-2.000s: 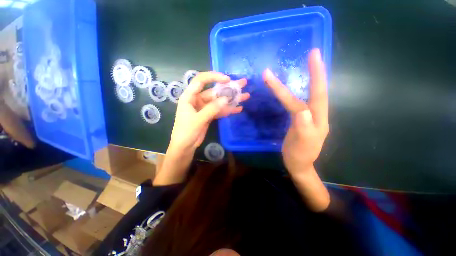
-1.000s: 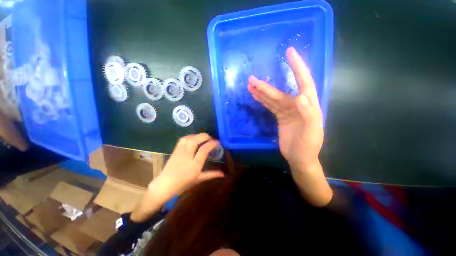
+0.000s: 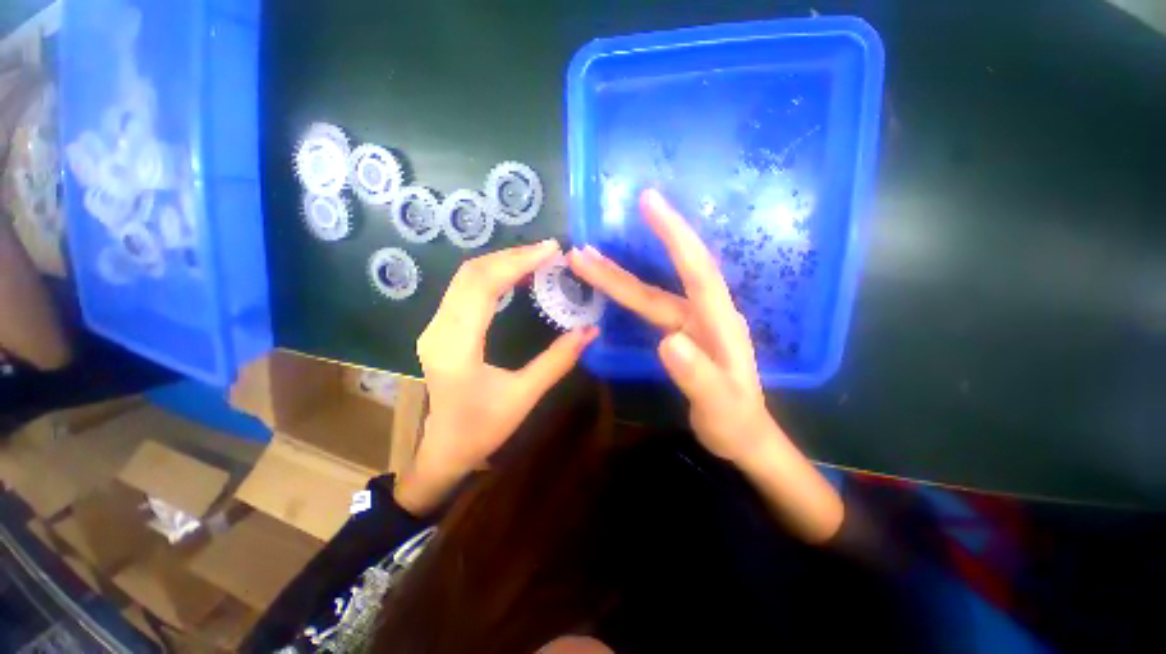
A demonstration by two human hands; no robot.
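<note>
My left hand (image 3: 480, 358) holds a white plastic gear (image 3: 567, 294) between thumb and fingertips, at the left edge of the shallow blue parts tray (image 3: 863, 205). My right hand (image 3: 710, 339) is over the tray's left part. One of its fingertips touches the upper edge of the held gear, and another finger points up and away. Whether a small part is at that fingertip cannot be told. Small dark inserts (image 3: 774, 256) lie scattered in the tray.
Several white gears (image 3: 467, 219) lie loose on the dark green bench (image 3: 422, 77). A deeper blue bin (image 3: 237, 256) with white gears stands at left. Open cardboard boxes (image 3: 307, 479) are at lower left. Part of a person's arm (image 3: 32, 300) shows at far left.
My left hand has lifted the gear from the bench's front edge and moved up beside the tray. My right hand has moved left to meet it. Another loose gear is now mostly hidden behind my left hand.
</note>
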